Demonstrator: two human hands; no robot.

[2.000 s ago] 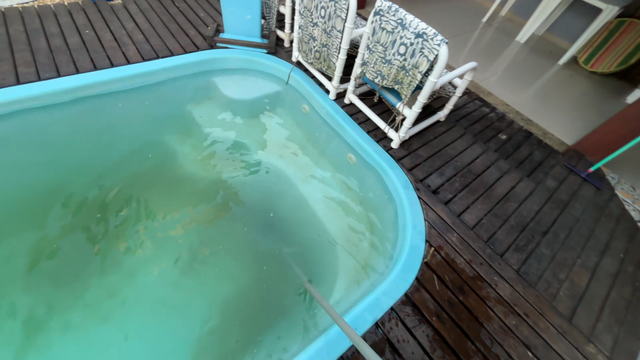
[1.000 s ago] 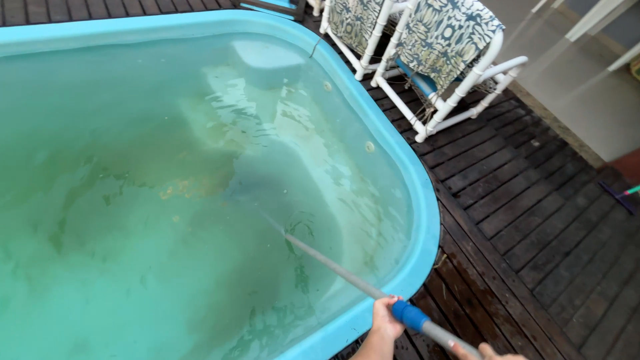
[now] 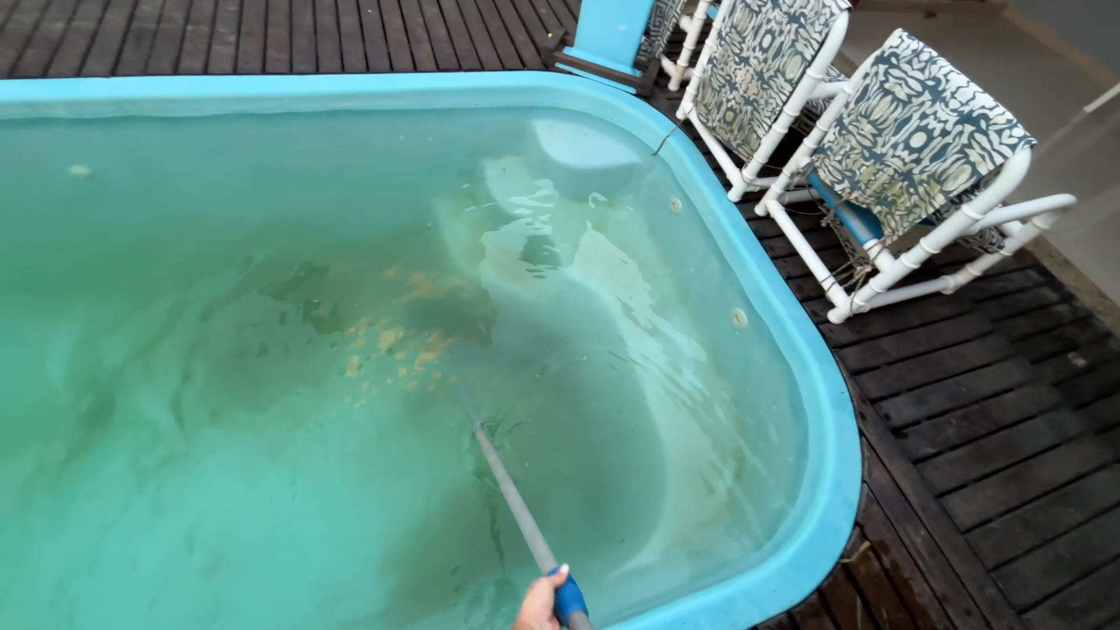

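Note:
My left hand [image 3: 538, 604] is at the bottom edge of the head view, closed around a grey pole [image 3: 516, 499] just beside its blue collar [image 3: 570, 597]. The pole slants up and left into the murky green water of a light-blue pool [image 3: 831, 472]. Its far end is under the water and cannot be made out. Near where it fades lie yellowish-brown patches [image 3: 402, 350] and a dark cloudy area. My right hand is out of view.
Dark wooden decking [image 3: 989, 394] surrounds the pool's raised rim. Two white pipe-frame chairs with patterned fabric, one [image 3: 927, 131] nearer and one [image 3: 761, 70] behind, stand close to the right rim. A light-blue post [image 3: 612, 35] rises at the top edge.
Both hands showed on the pole one second ago; now only my left hand does. The pole has swung to a steeper slant and reaches further into the pool. The view has shifted.

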